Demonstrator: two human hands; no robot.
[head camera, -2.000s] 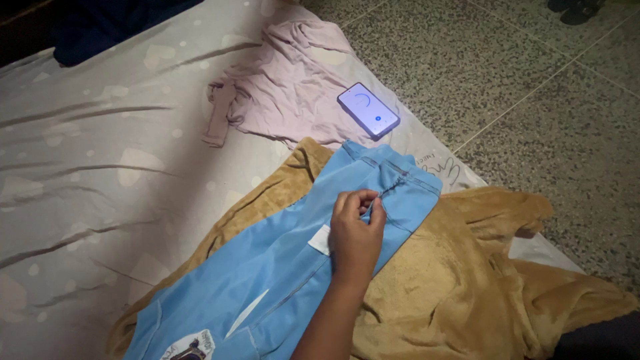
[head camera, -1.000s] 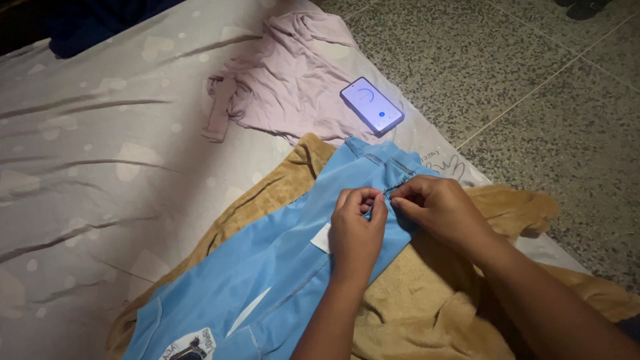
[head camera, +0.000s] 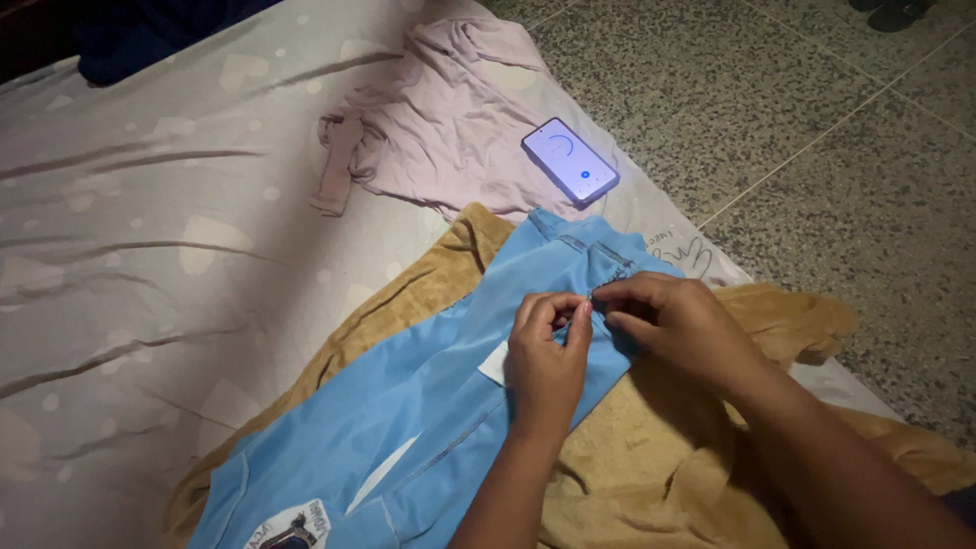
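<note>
A blue garment (head camera: 412, 374) with visible seams, a white tag (head camera: 496, 364) and a patch bearing writing (head camera: 293, 530) lies over a tan plush cloth (head camera: 648, 465). My left hand (head camera: 550, 343) pinches the blue fabric by a dark-stitched seam near the garment's upper end. Close on its right, my right hand (head camera: 671, 316) has thumb and forefinger near the same seam, fingertips almost meeting the left ones. Whether a needle or thread is between the fingers is too small to tell.
A pink garment (head camera: 457, 114) lies beyond the blue one, with a lit smartphone (head camera: 572, 162) on its edge. Beneath is a bed sheet with pale hearts (head camera: 206, 244). Dark blue cloth (head camera: 152, 34) is at the upper left, speckled floor (head camera: 762, 99) at the right, dark footwear (head camera: 896, 11) at its far edge.
Two seconds ago only my left hand was in view on the blue fabric. My right hand has come in from the right and is at the seam beside it.
</note>
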